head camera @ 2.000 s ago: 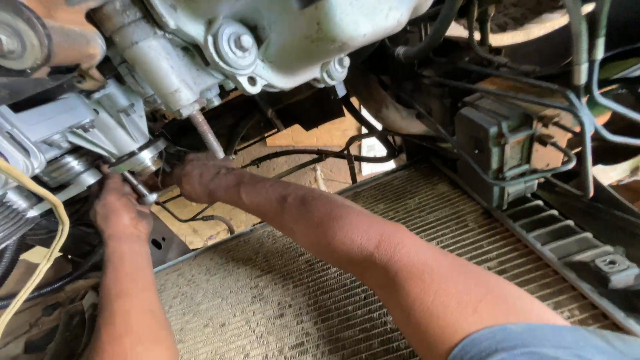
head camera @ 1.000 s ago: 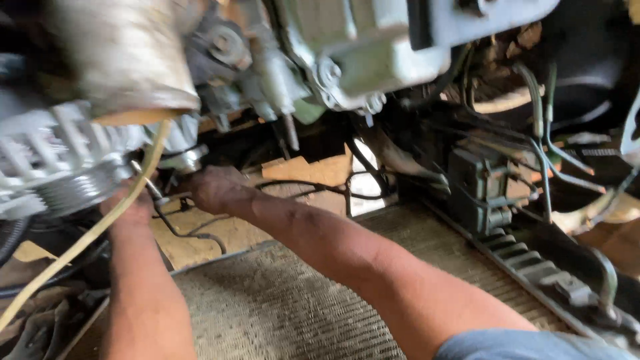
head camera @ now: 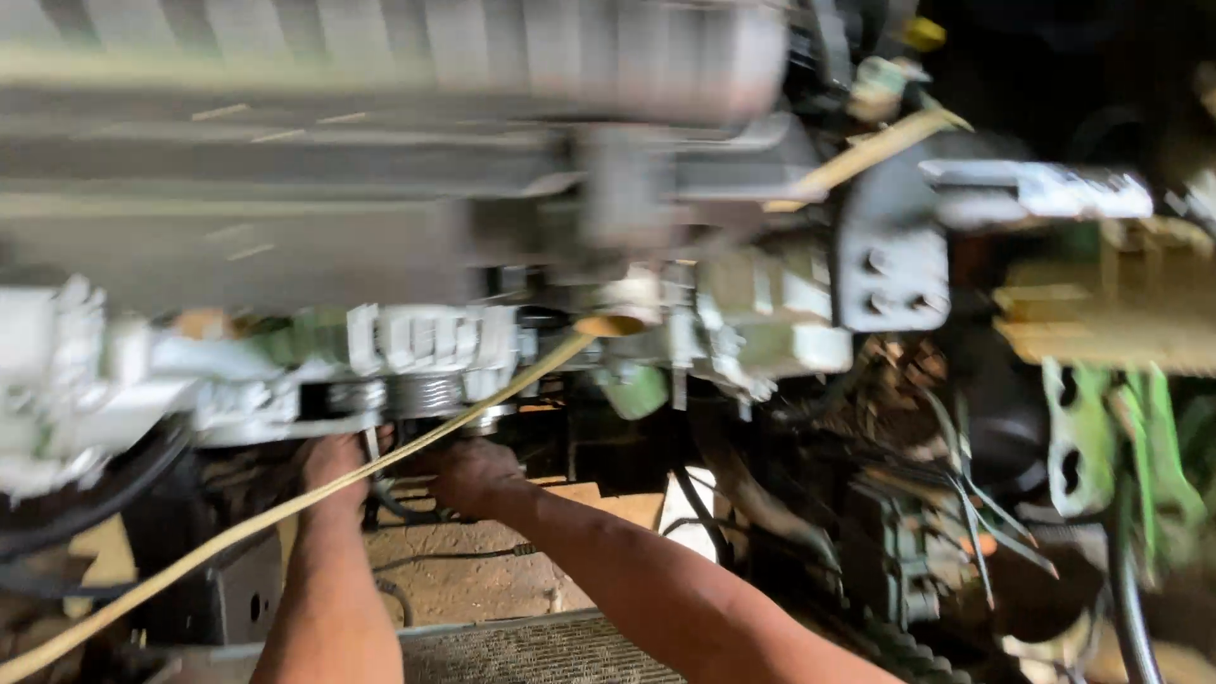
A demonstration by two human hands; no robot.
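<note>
Both of my hands reach under the blurred engine, close to a ribbed pulley (head camera: 425,393) below the finned alternator housing (head camera: 432,337). My left hand (head camera: 334,465) is at the pulley's left, its fingers mostly hidden behind metal parts, and a thin bright metal rod or tool (head camera: 372,445) shows beside it. Just right of and below the pulley, my right hand (head camera: 478,475) is under a small round metal part (head camera: 483,421); its fingertips are hidden. Whether either hand grips something cannot be made out. A pale yellow cord (head camera: 285,513) runs diagonally in front of my left wrist.
A radiator core (head camera: 532,652) lies below my forearms. At the right are a dark finned block (head camera: 898,551), thin metal lines (head camera: 978,518) and a green bracket (head camera: 1083,437). A black hose (head camera: 104,503) curves at the left. A perforated metal plate (head camera: 893,275) sticks out at upper right.
The view has swung strongly, bringing more of the engine and the cord into sight. The metal tool by my left hand showed plainly earlier and is now partly hidden. Both hands remain near the pulley.
</note>
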